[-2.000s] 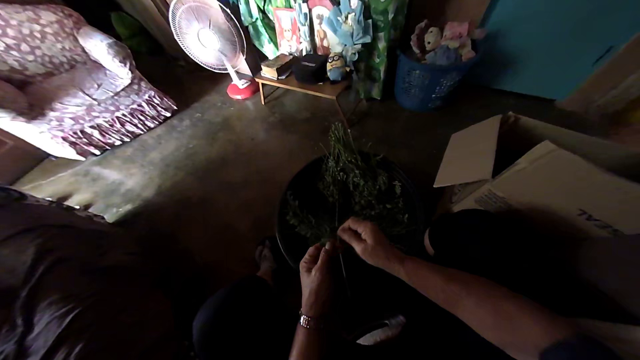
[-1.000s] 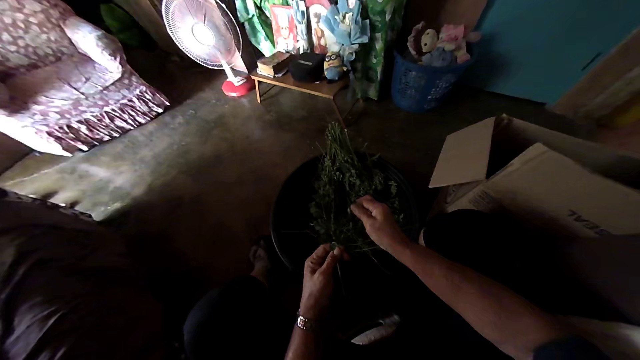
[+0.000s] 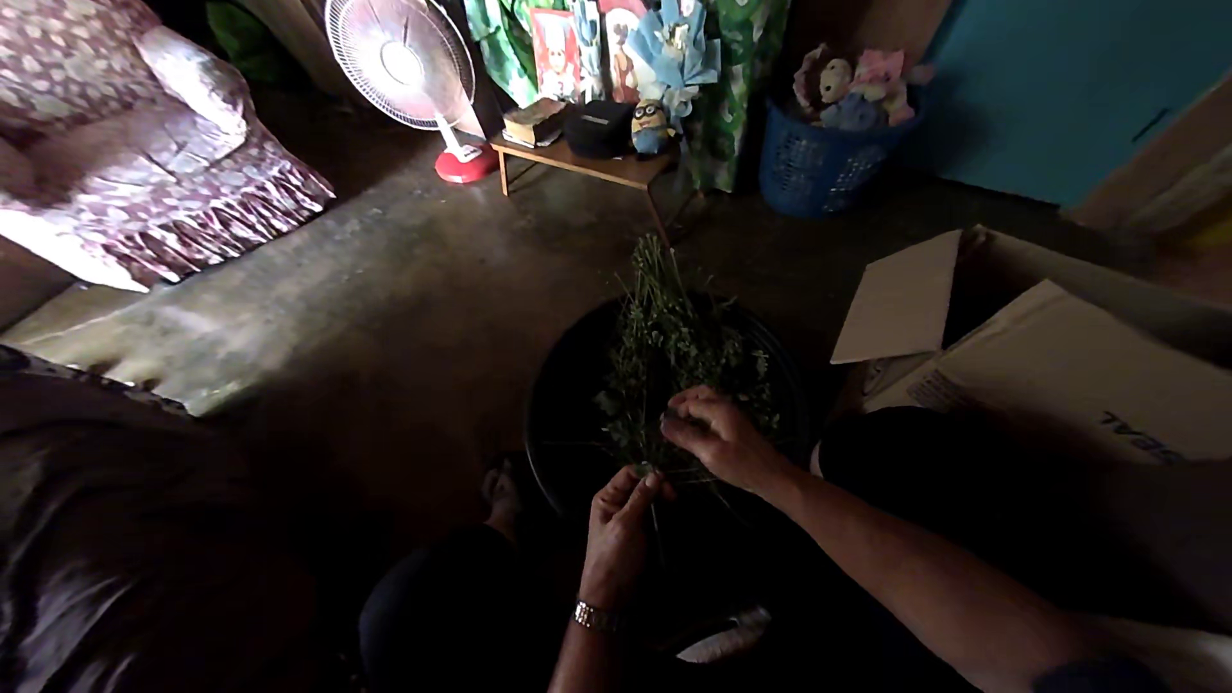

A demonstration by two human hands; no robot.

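Note:
Leafy green plant stems lie in a heap in a round dark tub between my knees, their ends rising above its far rim. My left hand, with a metal-band watch on the wrist, pinches a thin green stem between thumb and forefinger over the near side of the tub. Above and to the right of it, my right hand is held over the leaves with thumb and fingertips close together; whether something small is between them is too dark to tell.
An open cardboard box stands to the right. Beyond the tub are a low wooden table, a fan with a red base and a blue basket of stuffed toys. A flowered armchair is at the upper left.
My hands were close together at the stem two seconds ago; my right hand has since moved away from my left, which stays low over the tub.

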